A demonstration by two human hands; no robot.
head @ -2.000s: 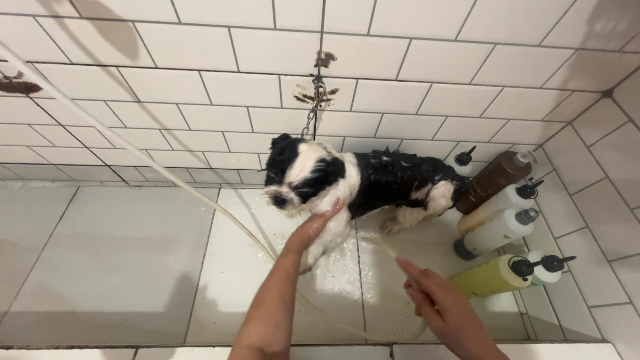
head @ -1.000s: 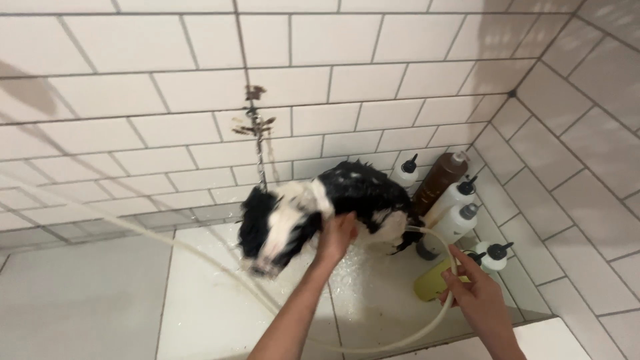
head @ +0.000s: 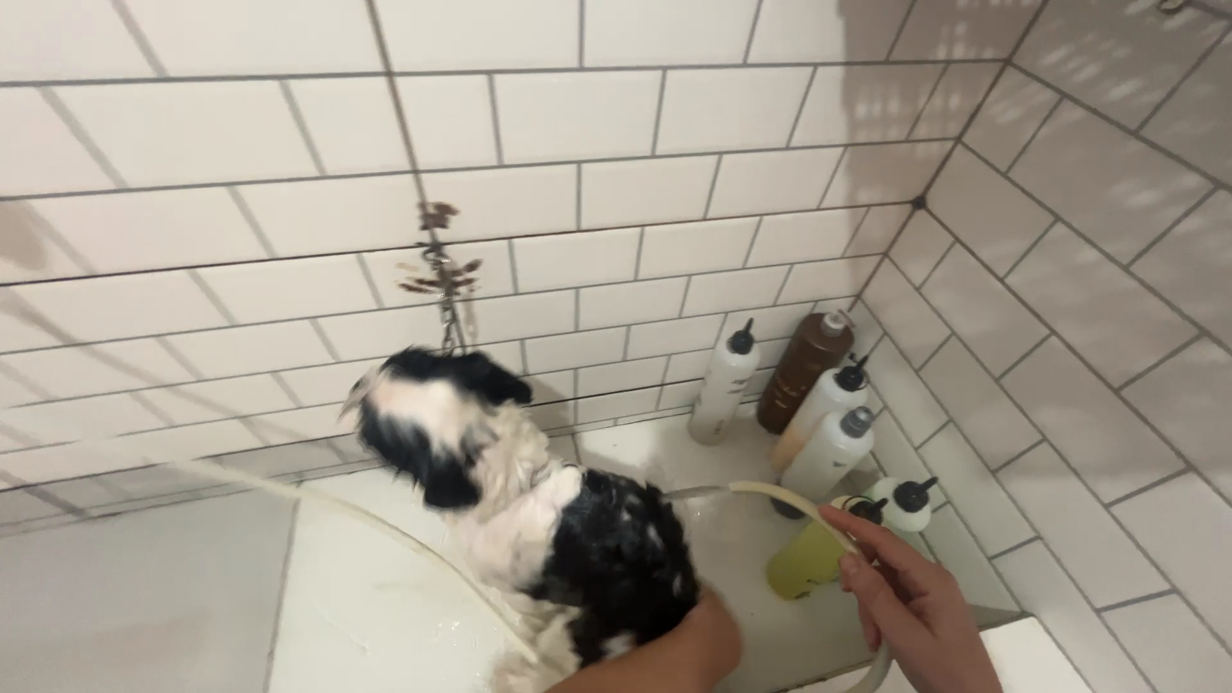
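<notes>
A wet black-and-white dog (head: pixel 616 549) stands in a white tub, its head turned toward the tiled wall at the left. My right hand (head: pixel 900 587) pinches a pale rubber hose (head: pixel 784 496) between thumb and fingers near its end, and water runs from it onto the dog's back. My left hand (head: pixel 712 630) lies against the dog's rear side; its fingers are hidden behind the body. Another stretch of the hose crosses in front of the dog at the left. A metal chain (head: pixel 448 318) hangs on the wall just behind the dog's head.
Several bottles crowd the right corner: a white one with a black nozzle (head: pixel 724 385), a brown one (head: pixel 804 371), clear-white ones (head: pixel 830 452) and a yellow-green one (head: pixel 804 560). Tiled walls close off the back and right. The tub's front ledge (head: pixel 1039 664) shows at lower right.
My left hand has gone from the dog's chest, over its side, to its rear. The dog's head has turned from the front toward the wall. My right hand still has the hose.
</notes>
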